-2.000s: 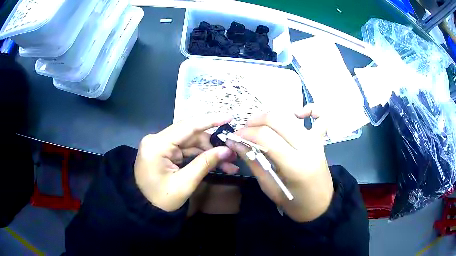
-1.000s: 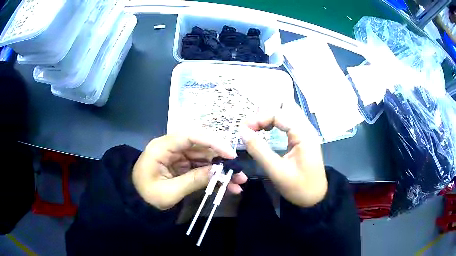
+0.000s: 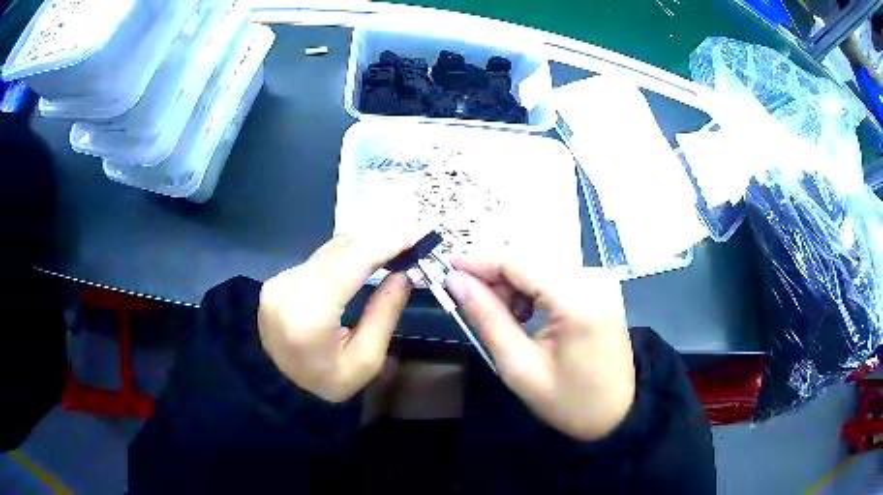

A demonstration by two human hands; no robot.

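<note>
My left hand (image 3: 334, 314) holds a small black plastic housing (image 3: 416, 251) between thumb and fingers, over the near edge of the lead tub (image 3: 343, 184). White leads (image 3: 459, 319) come out of the housing and slant down to the right. My right hand (image 3: 547, 338) has its thumb and index finger at the leads close to the housing. The fingertips partly hide where the leads enter. The lead tub is full of white leads with small dark marks. The housing tub (image 3: 356, 72) behind it holds black pieces.
Stacked translucent tubs (image 3: 184, 106) stand at the left. A loose white piece (image 3: 316, 50) lies behind them on the dark bench (image 3: 281, 164). White sheets (image 3: 629, 174) lie on a clear tray at the right. A clear plastic bag (image 3: 813, 222) with dark contents is far right. A green conveyor (image 3: 620, 29) runs behind.
The housing has moved up and turned, so its leads now slant down to the right instead of down to the left. My right hand has closed in on the leads.
</note>
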